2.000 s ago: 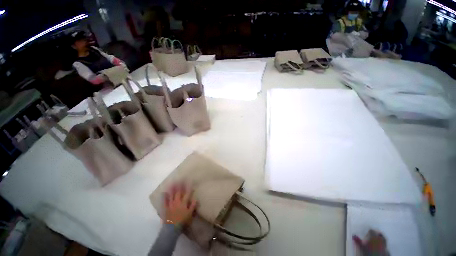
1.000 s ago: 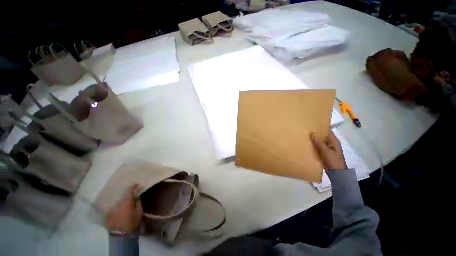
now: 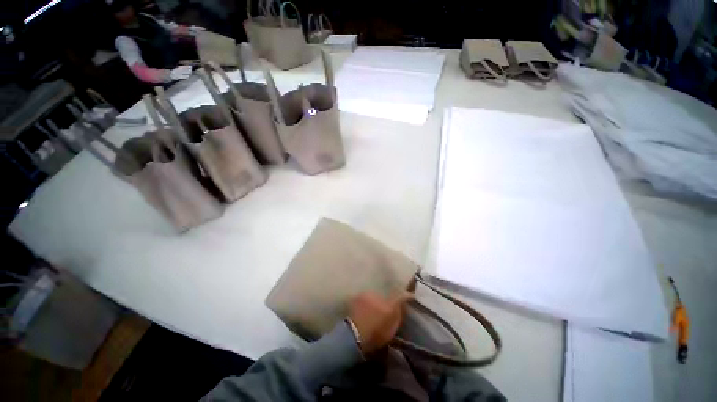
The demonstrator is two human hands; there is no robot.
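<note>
A taupe tote bag [image 3: 338,271] lies on its side on the white-covered table in front of me, its opening and two looped handles towards the right. My left hand [image 3: 377,318] is on the bag at its opening, fingers bent at the rim. Part of a grey sleeve [image 3: 468,386] shows at the bottom edge, but my right hand is not visible; the bag or the frame edge hides it. The brown sheet is not visible.
Several open totes [image 3: 310,133] stand at the left. A large white paper stack [image 3: 534,212] lies right of the bag, with smaller sheets [image 3: 605,365] below. An orange tool [image 3: 680,322] lies far right. Loose white sheets [image 3: 660,126] and flat bags [image 3: 485,59] lie beyond; people work at the far side.
The view swung right, then back left. My right hand held up a brown sheet one second ago; hand and sheet are now out of sight. The bag's opening was turned towards me then and faces right now.
</note>
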